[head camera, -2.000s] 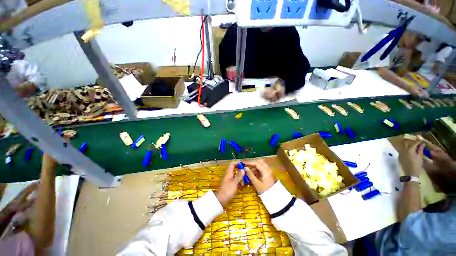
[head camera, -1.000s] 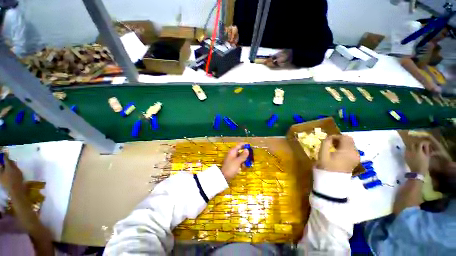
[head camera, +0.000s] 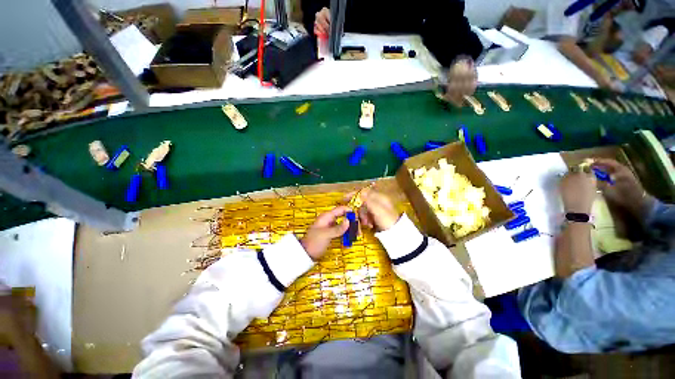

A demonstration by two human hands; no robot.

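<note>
My left hand (head camera: 323, 232) holds a blue cell (head camera: 348, 229) upright between thumb and fingers, above rows of shiny amber-taped parts (head camera: 326, 296). My right hand (head camera: 378, 210) is close beside it, fingers pinched near the cell's top end. A small yellowish piece (head camera: 357, 200) shows at the right fingertips; its exact shape is too blurred to tell. The open pad box (head camera: 451, 231) stands right of my hands, full of pale yellow pieces (head camera: 451, 197).
A green conveyor (head camera: 200, 150) beyond the amber rows carries blue cells and tan bundles. A white sheet (head camera: 518, 263) at right holds several blue cells. A person's arms (head camera: 576, 200) work at far right; another person's hand (head camera: 461, 80) reaches to the belt. A metal post (head camera: 66, 189) stands left.
My right hand has come back from the pad box to the blue cell in my left hand. The view has shifted. The person across the belt now reaches over it.
</note>
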